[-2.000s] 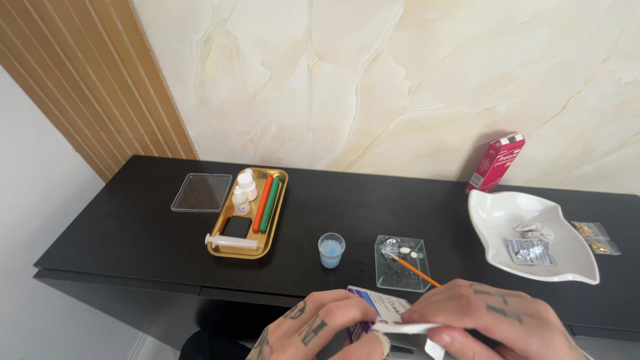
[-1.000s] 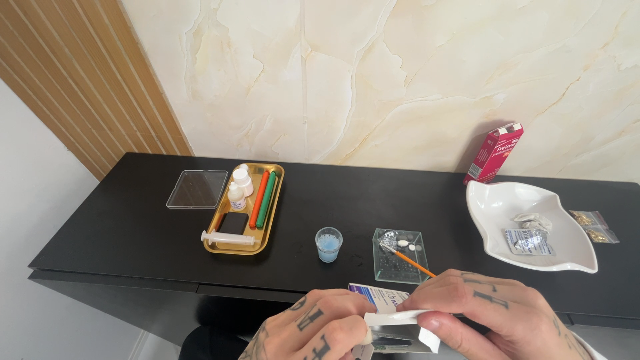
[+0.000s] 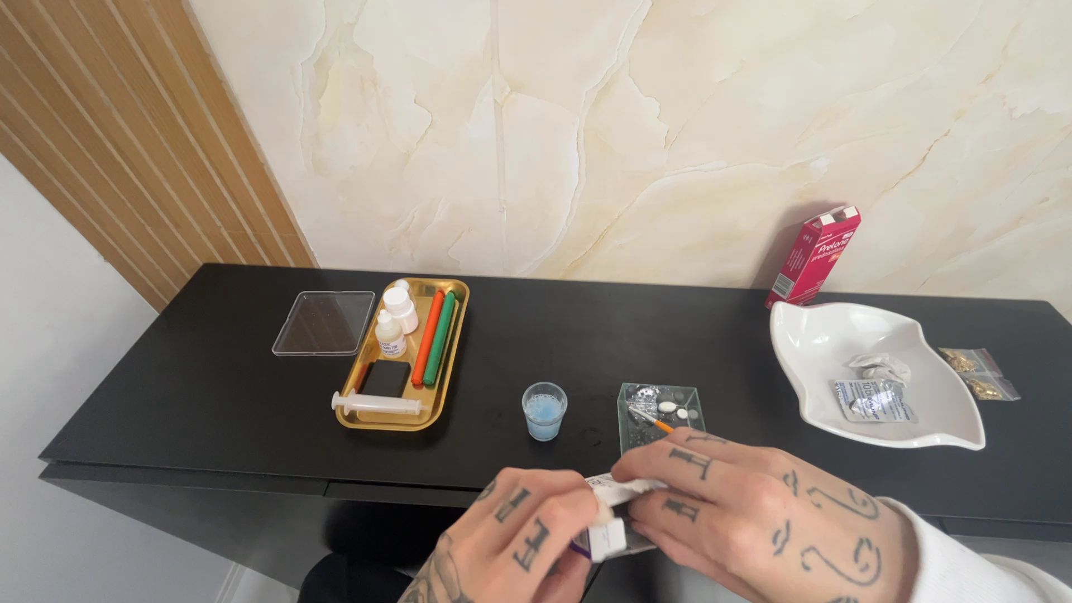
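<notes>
Low at the front edge of the black table, my left hand [image 3: 528, 532] grips a small white and purple medicine carton [image 3: 610, 536] with its end flap open. My right hand [image 3: 745, 507] closes on the carton's other side, with white paper between the hands. Just beyond them is a square glass dish [image 3: 632, 427] holding several white tablets [image 3: 667, 407] and an orange-handled thin tool [image 3: 662, 425], its far part hidden by my right hand. Left of the dish stands a small clear cup [image 3: 544, 412] with light blue liquid. What lies inside the carton is hidden.
A gold tray [image 3: 459, 368] holds white bottles [image 3: 400, 310], a black block [image 3: 386, 378], orange and green sticks [image 3: 440, 339] and a syringe [image 3: 377, 404]. A clear lid [image 3: 325, 323] lies left. Rightward are a white dish [image 3: 804, 368] with a blister pack [image 3: 873, 401], a red carton [image 3: 814, 258] and small bags [image 3: 980, 373].
The carton has been turned and tilted between my hands, and my right hand has shifted over it and the near side of the glass dish. The things on the table stay put.
</notes>
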